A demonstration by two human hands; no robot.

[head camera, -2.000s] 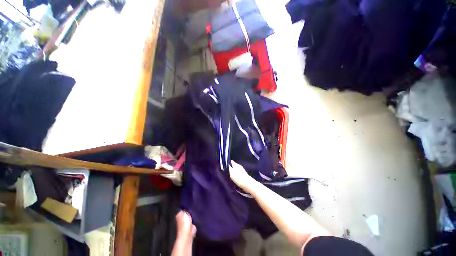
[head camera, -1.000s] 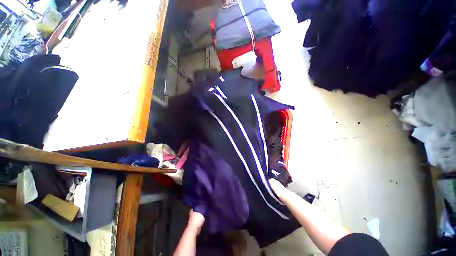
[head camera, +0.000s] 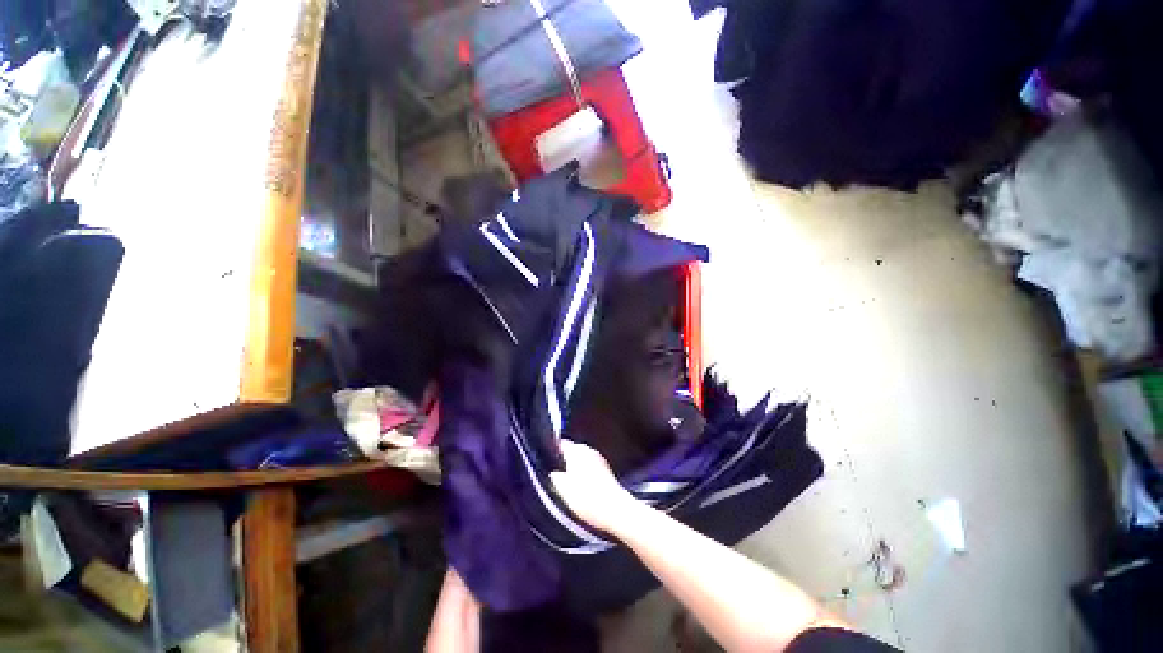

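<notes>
A heap of dark navy-purple garment parts with white stripes (head camera: 638, 370) lies low in front of me, beside the table and partly over a red-rimmed container. My right hand (head camera: 589, 487) is closed on the edge of a striped garment part (head camera: 551, 396), which curves around below the hand. My left hand (head camera: 455, 612) is at the bottom of the picture, at the lower edge of a purple cloth part (head camera: 491, 510). Its fingers are hidden by the cloth, so its grip cannot be told.
The white table with wooden edges (head camera: 265, 255) is at left, with dark cloth (head camera: 51, 332) on it. A red crate or stool (head camera: 638, 140) holds a grey bundle (head camera: 548, 51). Dark cloth (head camera: 880, 89) is heaped at upper right, pale cloth (head camera: 1084, 242) at far right.
My right hand has moved left with the striped part, which is now bunched and curved. Ragged dark edges now show at the heap's right. My left hand is lower and more covered. The view has shifted.
</notes>
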